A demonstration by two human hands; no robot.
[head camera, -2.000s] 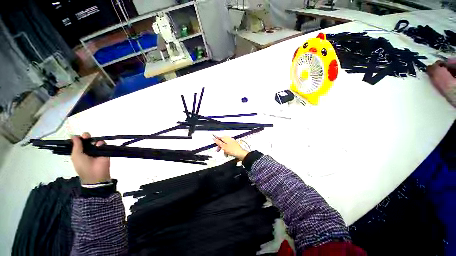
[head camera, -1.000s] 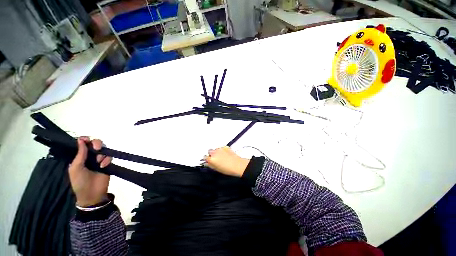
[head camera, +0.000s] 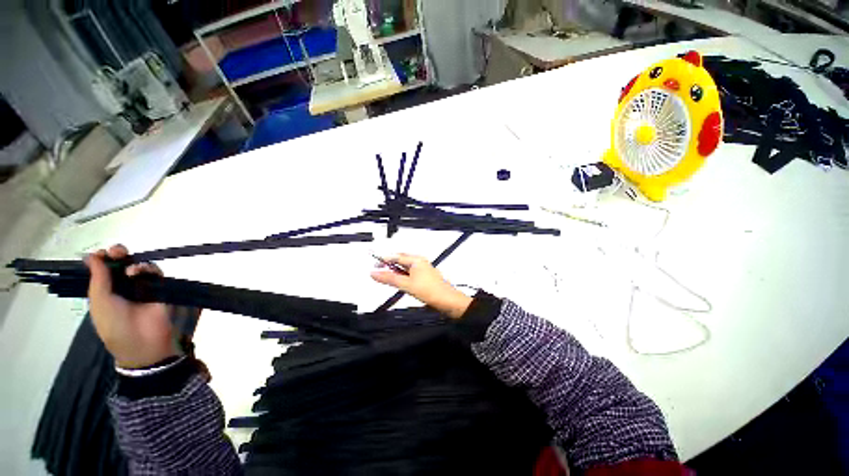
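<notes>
My left hand (head camera: 135,311) is shut on a bunch of long black fabric strips (head camera: 237,299) at the left, above the table. One strip (head camera: 251,246) spreads away from the bunch, its end near my right hand. My right hand (head camera: 414,281) holds small dark thread snips (head camera: 392,265), tips pointing up-left; most of the tool is hidden in the fingers. The main pile of strips (head camera: 372,400) lies in front of me below both hands. Loose crossed strips (head camera: 447,218) lie beyond my right hand.
A yellow chick fan (head camera: 666,125) stands at the right with a black adapter (head camera: 592,177) and a pale cord (head camera: 633,316). A small black round item (head camera: 504,174) lies nearby. A second bundle (head camera: 70,400) is at lower left, and a black heap (head camera: 782,107) at far right.
My left hand has moved left with the bunch, which swung up off the main pile. One strip now fans out separately. My right hand has lifted from the pile's edge and the snips show.
</notes>
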